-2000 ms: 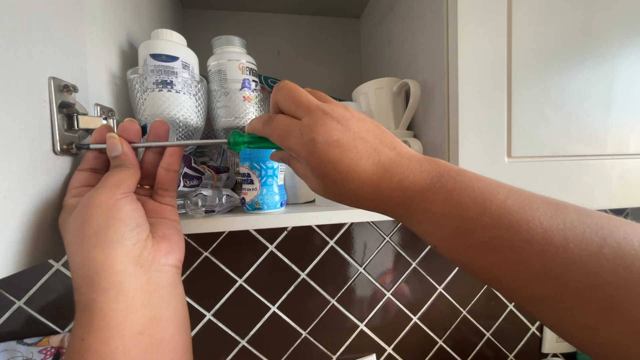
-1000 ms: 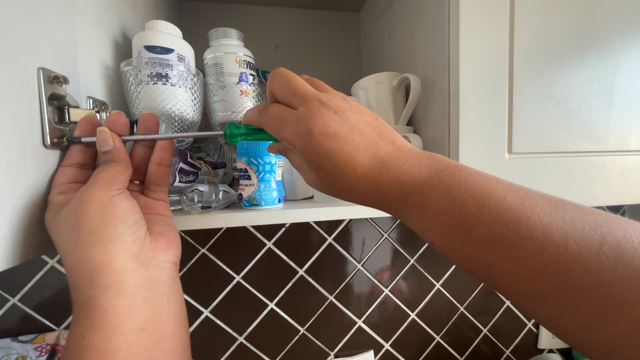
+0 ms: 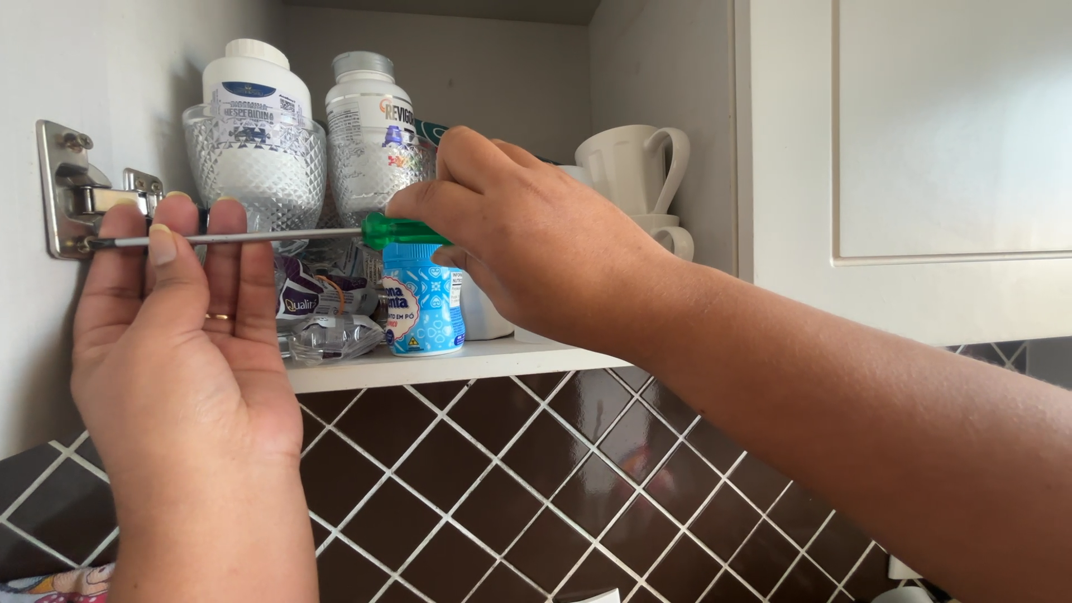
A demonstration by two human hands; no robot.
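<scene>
My right hand (image 3: pixel 536 243) grips the green handle of a screwdriver (image 3: pixel 276 236), whose shaft lies level and points left. Its dark tip meets the lower screw of a metal cabinet hinge (image 3: pixel 63 188) on the cabinet's left side wall. My left hand (image 3: pixel 184 335), palm toward me, steadies the shaft near the tip between thumb and fingers. Behind the hands, a white plastic bottle (image 3: pixel 255 75) and a grey-capped bottle (image 3: pixel 364 100) stand in textured glass bowls. A blue plastic tub (image 3: pixel 425 301) stands below the screwdriver handle, partly covered at its top.
White cups (image 3: pixel 628 167) are stacked at the shelf's right. Clear and purple plastic packages (image 3: pixel 331 335) lie near the edge of the white shelf (image 3: pixel 469 367). A white cabinet door (image 3: pixel 946 134) is at the right. Dark diamond tiles (image 3: pixel 502 469) cover the wall below.
</scene>
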